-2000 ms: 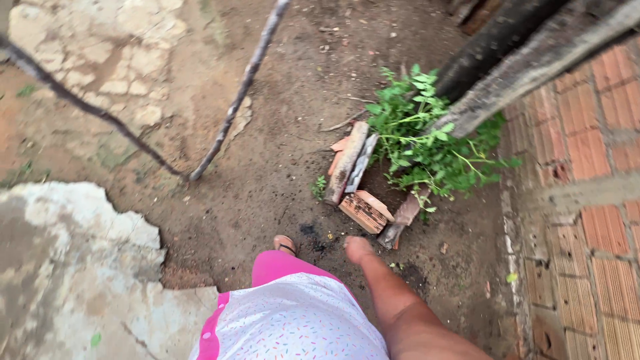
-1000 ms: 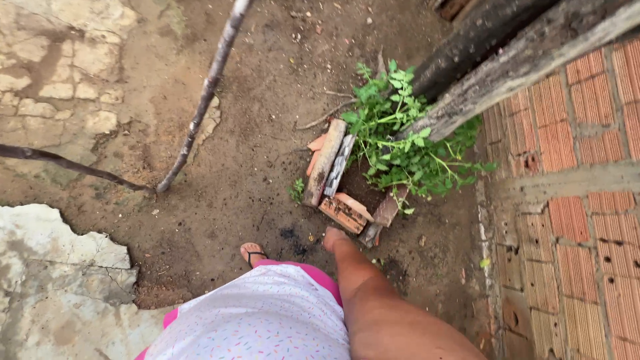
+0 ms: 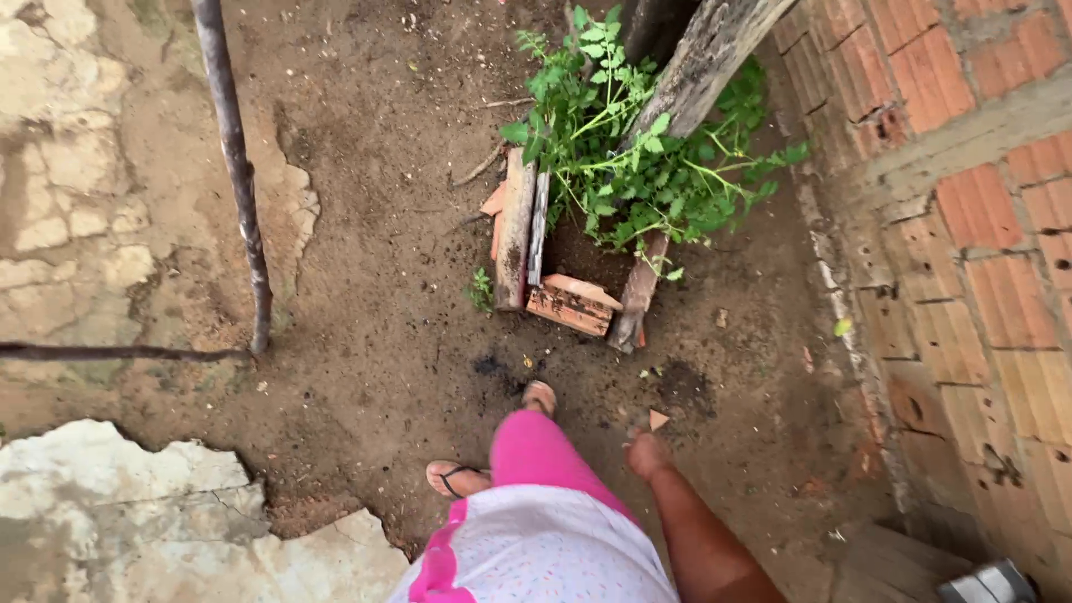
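My right hand (image 3: pixel 646 450) hangs low over the bare soil, its fingers pointing toward a small terracotta shard (image 3: pixel 658 420); whether it holds anything cannot be told. My left hand is out of view. Ahead of my feet stands a small plant bed edged by a wooden piece (image 3: pixel 513 230) on the left, a broken hollow clay brick (image 3: pixel 571 306) at the near side and another weathered piece (image 3: pixel 639 293) on the right. A leafy green plant (image 3: pixel 611 151) grows out of it around a wooden post (image 3: pixel 699 71).
A hollow-brick wall (image 3: pixel 971 243) runs along the right. At left, a thin crooked pole (image 3: pixel 239 167) meets another at ground level. Broken concrete slabs (image 3: pixel 151 511) lie at lower left. A small seedling (image 3: pixel 480 290) grows beside the bed. A grey object (image 3: pixel 988 584) is at lower right.
The view has shifted. My right hand, near the brick edging of the bed in the earlier frames, is now lower and farther from it. Both feet now show.
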